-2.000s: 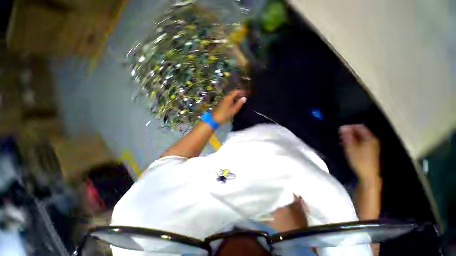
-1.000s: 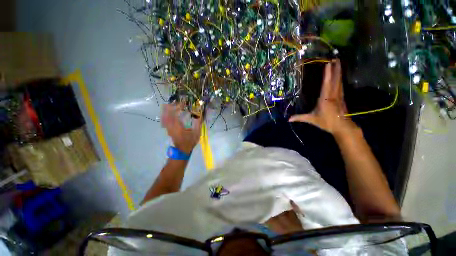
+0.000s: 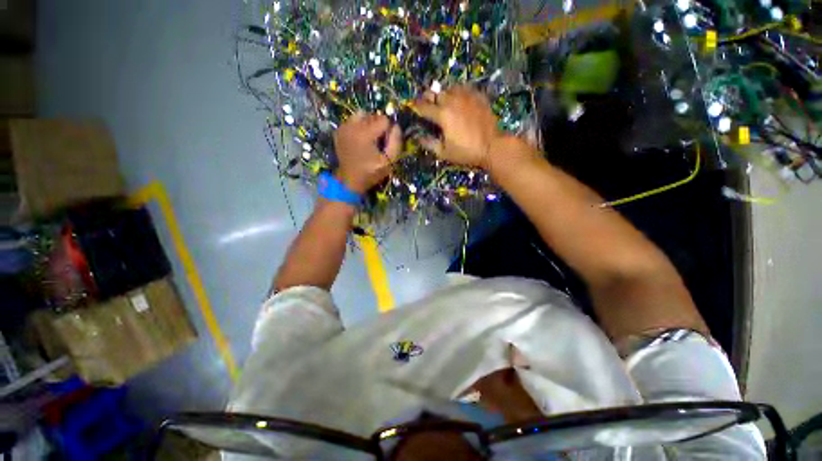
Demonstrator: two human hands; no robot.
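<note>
A tangled heap of wired board assemblies (image 3: 315,67), with green boards, yellow and black wires and tiny white plugs, fills the top middle. My left hand (image 3: 365,151), with a blue wrist strap (image 3: 339,189), is at the heap's near side with curled fingers. My right hand (image 3: 460,126) is just right of it, reaching into the heap with fingers bent down. The fingertips of both hands are blurred or hidden among the wires, so what they hold cannot be told.
More wired boards (image 3: 721,99) lie at the upper right by the pale bench edge (image 3: 784,270). A green object (image 3: 590,72) is between the heaps. Cardboard boxes (image 3: 126,333), a blue stool (image 3: 95,419) and yellow floor lines (image 3: 194,279) are at left.
My right hand has moved left from the dark gap onto the heap. My left hand has moved up and right onto the heap, close to my right hand.
</note>
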